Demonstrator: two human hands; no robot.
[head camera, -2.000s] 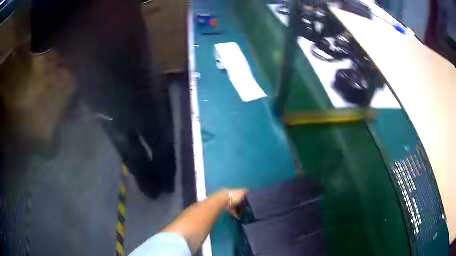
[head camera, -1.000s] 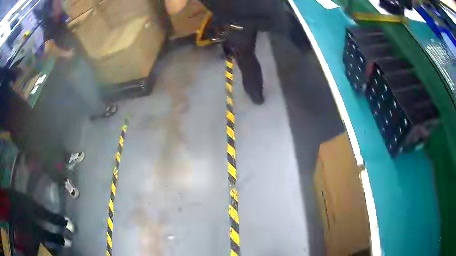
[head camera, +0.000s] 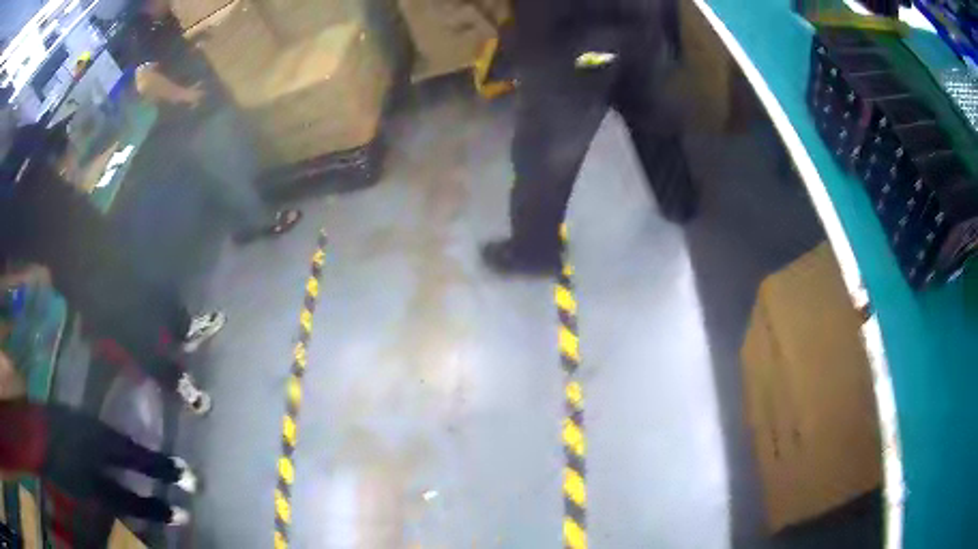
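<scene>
Neither of my hands is in the picture. A row of several black retail boxes (head camera: 897, 161) with small white marks on their narrow sides stands on the teal-topped bench (head camera: 931, 375) at the upper right. The row runs along the bench and is cut off by the right edge. A plain brown carton (head camera: 817, 391) stands on the floor under the white bench edge at the lower right. Its top is partly hidden by the bench.
A person in dark clothes (head camera: 579, 129) is on the grey floor ahead. Large brown cartons (head camera: 311, 97) stand on a dark low base at the upper left. Other people (head camera: 97, 236) are along the left side. Two yellow-and-black tape lines (head camera: 573, 429) run along the floor.
My hand on the black boxes left the picture after the oldest frame. Since the middle frame, the view has shifted left, and the person in dark clothes is nearer and larger.
</scene>
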